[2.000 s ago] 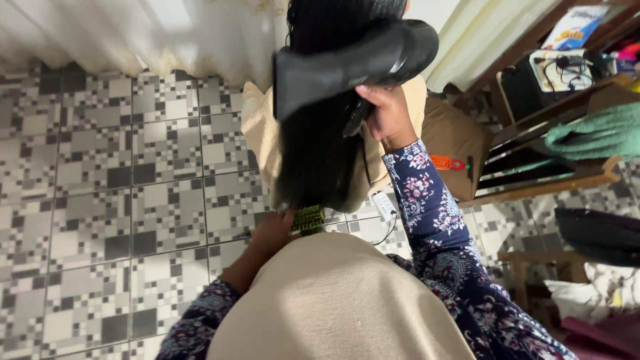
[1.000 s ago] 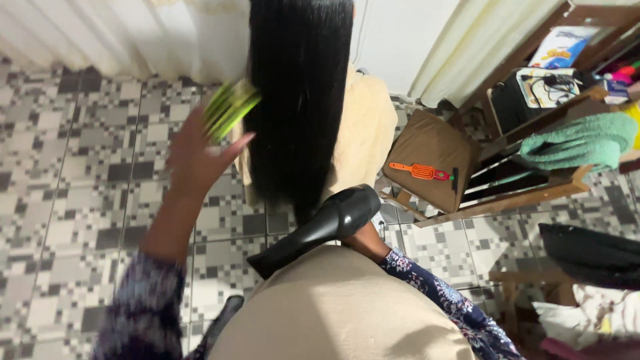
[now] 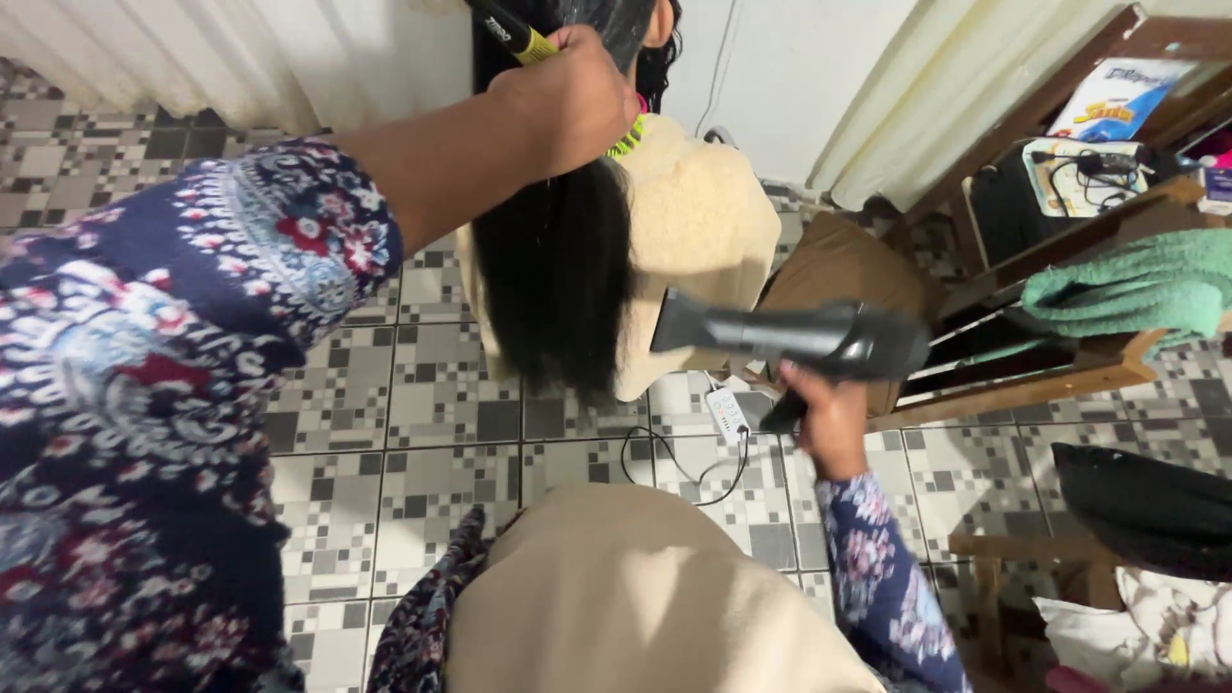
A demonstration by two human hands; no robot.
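My left hand [image 3: 568, 106] is closed around the handle of a black and green hairbrush [image 3: 515, 31], up at another person's head. The brush's green bristles show just beyond my fingers, beside the hair. Long dark straight hair [image 3: 553, 279] hangs below my wrist, over a cream towel or cape [image 3: 698, 212] on the person's shoulders. My right hand [image 3: 833, 423] grips a black hair dryer [image 3: 794, 337] by its handle, lower and to the right. The dryer's flat nozzle points left toward the hair's lower part and does not touch it.
A power strip [image 3: 727, 414] with a black cable lies on the tiled floor. At the right are a brown cushion [image 3: 847, 265], a wooden rack [image 3: 1039, 390] with a green towel [image 3: 1136, 284], and a black container [image 3: 1025, 207]. Pale curtains [image 3: 866, 106] hang behind.
My left hand with the brush has moved up and right to the head, from beside the hair. The dryer has risen away from my apron, and its nozzle now points left.
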